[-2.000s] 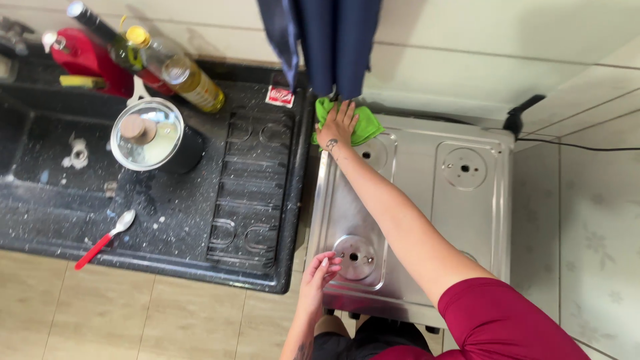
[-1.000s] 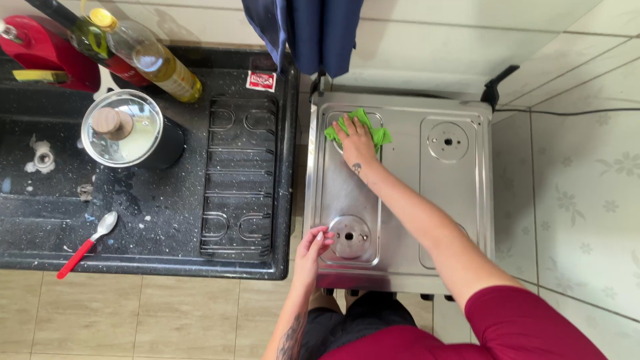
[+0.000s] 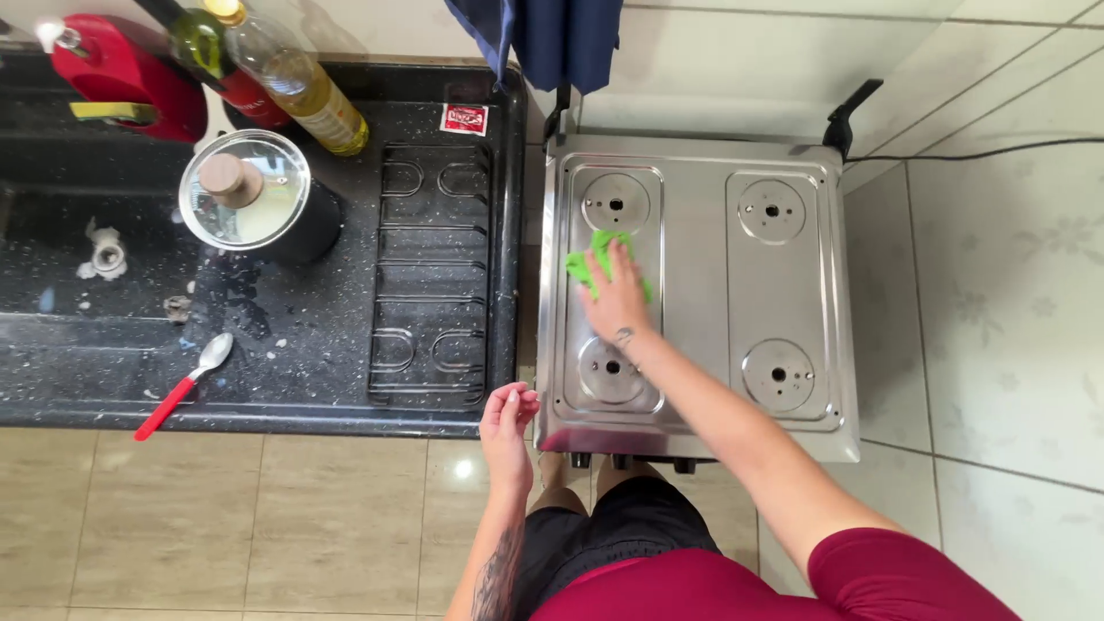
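My right hand presses a green cloth onto the left part of a stainless steel stovetop, between the two left burner seats. Part of the cloth is hidden under the palm. The stovetop's round burner seats are bare, without grates. My left hand hovers at the stove's front left corner, near the counter edge, fingers curled, with nothing seen in it. To its left, a black wire pan grate lies on the dark speckled counter.
On the black counter are a lidded dark pot, a red-handled spoon, glass bottles, a red dispenser with a sponge, and a small red packet. Blue fabric hangs behind. A black cable runs right from the stove.
My right hand has moved with the green cloth from the stovetop's rear left corner toward the front, past the rear burner seat. My left hand has shifted from over the front left burner seat to the stove's edge.
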